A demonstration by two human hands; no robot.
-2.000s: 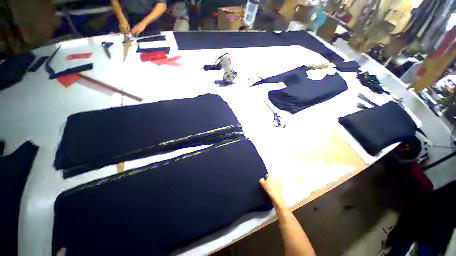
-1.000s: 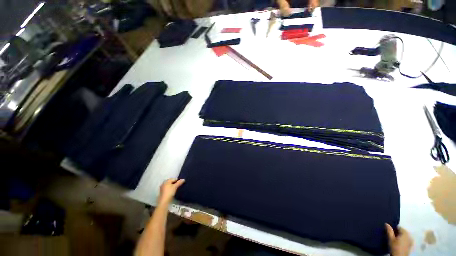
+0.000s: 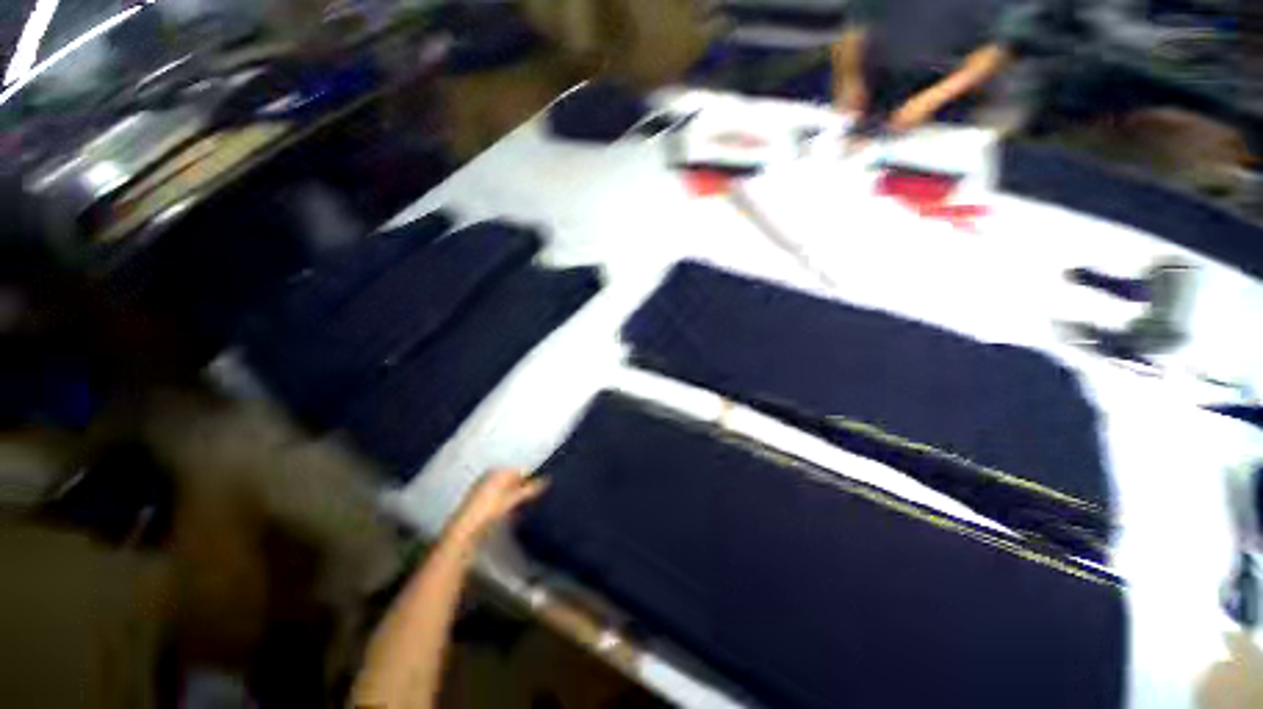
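Note:
The near stack of cut panels (image 3: 831,582) lies dark and flat in front of me, a thin yellow line along its far edge. The far stack (image 3: 887,367) lies just beyond it, with a narrow white gap that closes towards the right. My left hand (image 3: 496,501) is at the near stack's left end, fingertips at the cloth edge; the blur hides whether it grips. My right hand is out of the picture. The near stack's lower right part is cut off by the bottom edge.
Dark shaped pieces (image 3: 430,326) lie on the table's left. Red pieces (image 3: 925,194) and a long ruler (image 3: 776,229) lie on the far side, where another person's arms (image 3: 949,90) reach in. The cutting machine (image 3: 1163,308) stands at right. The frame is blurred.
The view has tilted and shifted since one second ago, and my right hand has left the picture. My left hand stays at the near stack's left end. The stacks look unmoved on the table.

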